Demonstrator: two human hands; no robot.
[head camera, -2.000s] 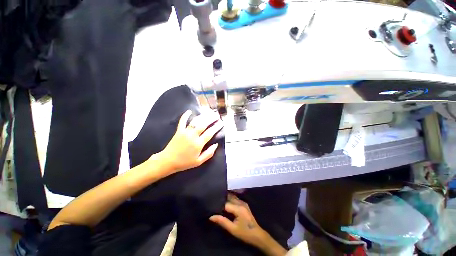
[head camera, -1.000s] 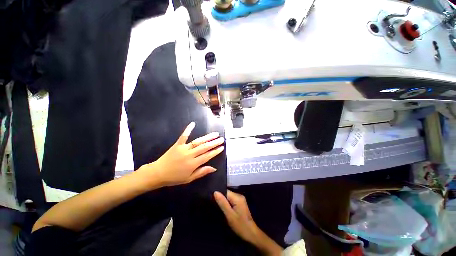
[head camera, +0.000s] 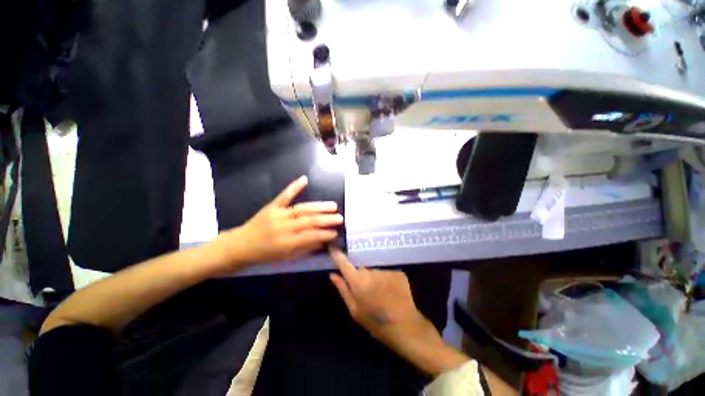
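Observation:
A black fabric panel (head camera: 255, 174) runs under the presser foot and needle (head camera: 331, 143) of the white sewing machine (head camera: 464, 58) and over the table's near edge. My left hand (head camera: 290, 230) lies flat on the panel in front of the needle, fingers a little apart and pointing right. My right hand (head camera: 379, 298) is at the near table edge, its fingertips at the panel's right edge, just below my left fingers. The fabric between its thumb and index finger is hard to make out.
More black pieces (head camera: 131, 139) lie at left, with a narrow black strip (head camera: 45, 209). A black rectangle like a smartphone (head camera: 498, 176), a thin dark tool (head camera: 425, 194) and a white paper tag (head camera: 550, 207) lie below the head. A ruler scale (head camera: 464, 236) follows the near edge. Plastic bags (head camera: 595, 325) are at lower right.
The panel has moved farther back under the needle, and a fold or ridge now shows across it. My right hand has moved up to the table edge, nearer my left hand. The view has shifted.

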